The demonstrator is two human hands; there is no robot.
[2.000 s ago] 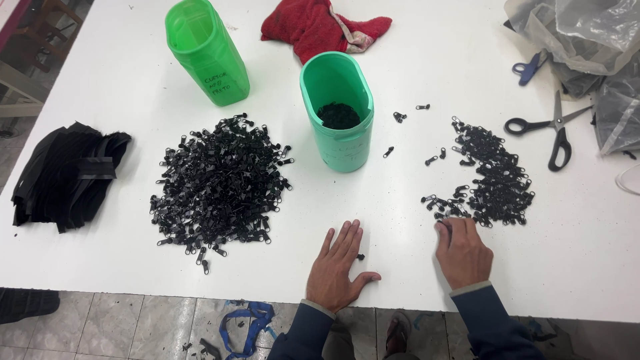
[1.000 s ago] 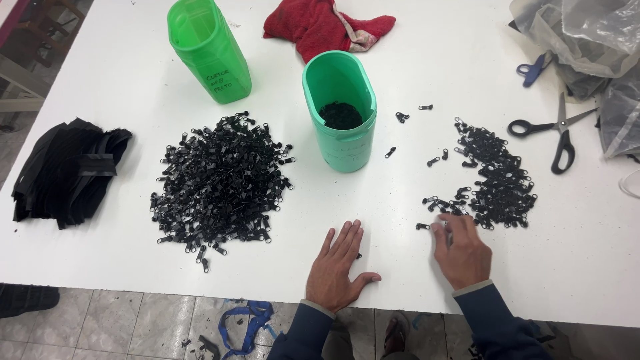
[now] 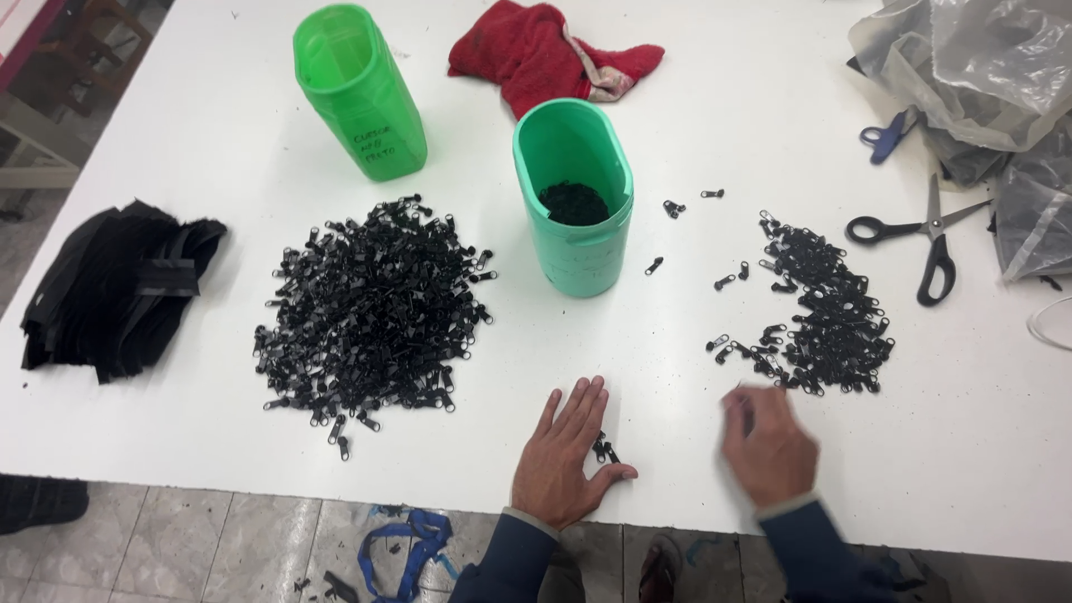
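My left hand (image 3: 563,456) lies flat on the white table, fingers spread, with a few black zipper sliders (image 3: 605,449) beside its thumb and index finger. My right hand (image 3: 770,444), slightly blurred, is over the table just below the scattered pile of black zipper sliders (image 3: 837,327); its fingers are curled, and whether they hold a slider cannot be seen. A larger heap of black zipper sliders (image 3: 377,310) lies left of my left hand. Beyond the hands stands a teal plastic container (image 3: 582,260) with black sliders inside.
A green plastic container (image 3: 377,126) bearing writing stands at the back left. Near it is a red cloth (image 3: 536,50). Black fabric strips (image 3: 109,293) lie at the left. At the right are scissors (image 3: 934,226), a small blue tool (image 3: 883,138) and plastic bags (image 3: 997,75).
Sliders now show beside my left thumb, where a second ago only a small dark piece was visible. My right hand has moved slightly toward the near table edge. My left hand has stayed in place.
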